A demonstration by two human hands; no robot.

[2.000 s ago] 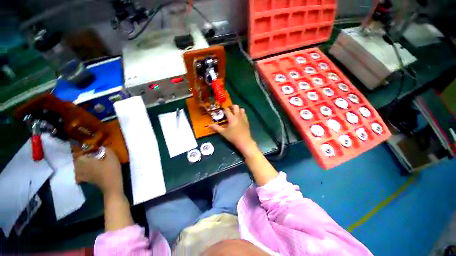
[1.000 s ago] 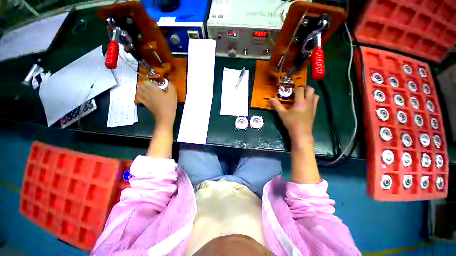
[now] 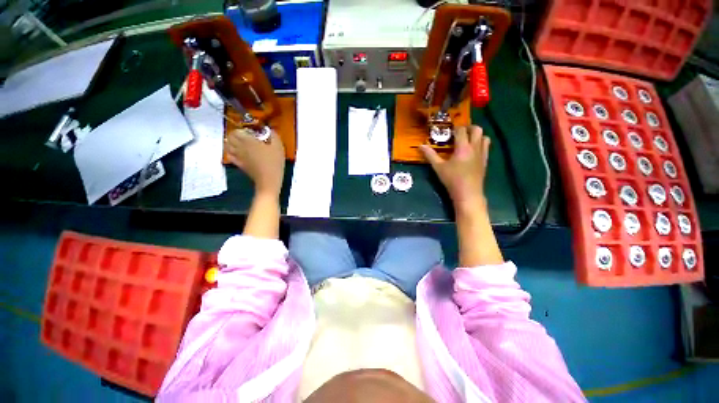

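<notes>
The left clamp fixture [image 3: 260, 94] and the right clamp fixture [image 3: 432, 86] stand on the bench, each with a silver-white round module at its front: the left module [image 3: 262, 134] and the right module [image 3: 440, 135]. My left hand [image 3: 258, 160] is at the left module, fingers curled at its near side; whether they grip it is hidden. My right hand [image 3: 461, 167] is spread at the front of the right fixture, thumb left of the module and fingers right of it. Two loose modules [image 3: 392, 183] lie side by side between the fixtures.
A foam tray of modules [image 3: 648, 179] is at right, an empty-pocketed foam tray [image 3: 118, 303] at lower left with an orange-red glow at its edge. A paper strip [image 3: 314, 146], a slip with a pen [image 3: 367, 153], loose papers [image 3: 130, 142], a white tester [image 3: 374, 43] and cables [image 3: 544, 157] surround the fixtures.
The view has turned and shifted, bringing the lower-left tray into sight. The glow at that tray's edge has changed from blue to orange-red. Both hands remain at the fixtures.
</notes>
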